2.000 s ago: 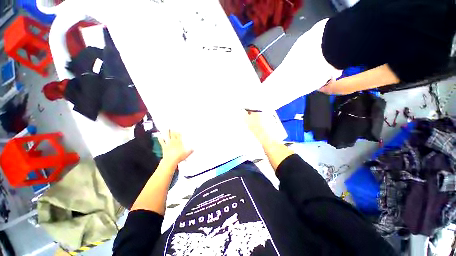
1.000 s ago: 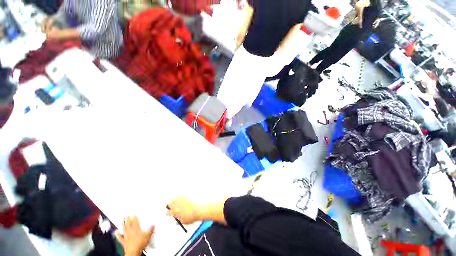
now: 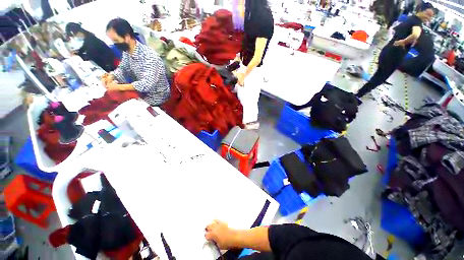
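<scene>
My right hand (image 3: 219, 234) is low in the centre over the white surface, fingers curled. A thin dark stick, apparently the marking pen (image 3: 217, 249), shows just below the fingers. My left hand is out of the picture. The white card template cannot be told apart from the white table (image 3: 168, 177). A dark fabric strip (image 3: 262, 213) shows at the right edge, and another narrow dark piece (image 3: 167, 247) shows at the bottom, left of my right hand.
Black and red bundles (image 3: 99, 218) lie in the white trough at left. A red stool (image 3: 29, 199) stands beyond. Blue crates (image 3: 285, 190) with black pieces and a plaid heap (image 3: 432, 157) are at right. A red garment pile (image 3: 206, 99) and several people are farther up.
The view has lifted and shows more of the workshop. My left hand, on the white surface earlier, has left the picture. My right hand remains low over the surface.
</scene>
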